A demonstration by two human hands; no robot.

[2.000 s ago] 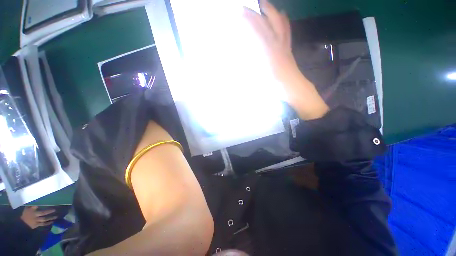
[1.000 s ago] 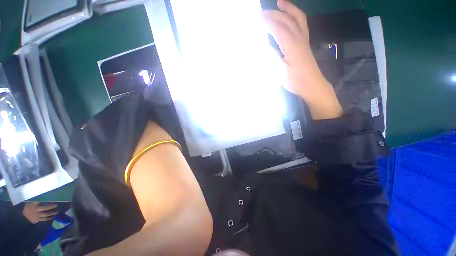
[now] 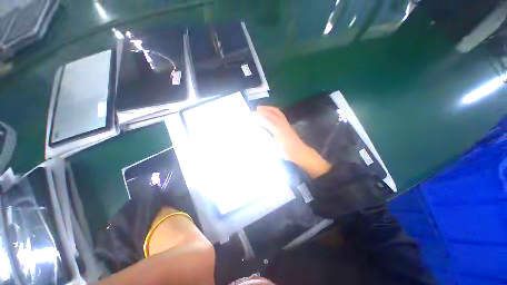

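A tablet with a glaring white lit display (image 3: 233,158) lies on a pale sheet (image 3: 214,225) in the centre. My right hand (image 3: 281,133) is at its upper right edge, fingers bent against the rim; glare hides whether it grips. A gold bangle (image 3: 164,225) circles my left wrist. The skin below the bangle (image 3: 183,253) bends out at the lower left; no left fingers show. A dark tablet (image 3: 331,131) with a barcode label lies partly under my right arm. More dark glass (image 3: 278,228) shows below the lit tablet.
Dark tablets (image 3: 150,72) on pale sheets lie behind, beside a grey-white tablet (image 3: 83,97). Another dark tablet (image 3: 158,175) lies left of the lit one. Film-covered items (image 3: 28,245) are at far left. The green mat (image 3: 411,100) extends right, with blue crates (image 3: 467,206) at lower right.
The view has tilted up, so the far tablet row shows and the lit tablet appears lower. My right hand stays at its right edge. The other person's hand at lower left has left the view.
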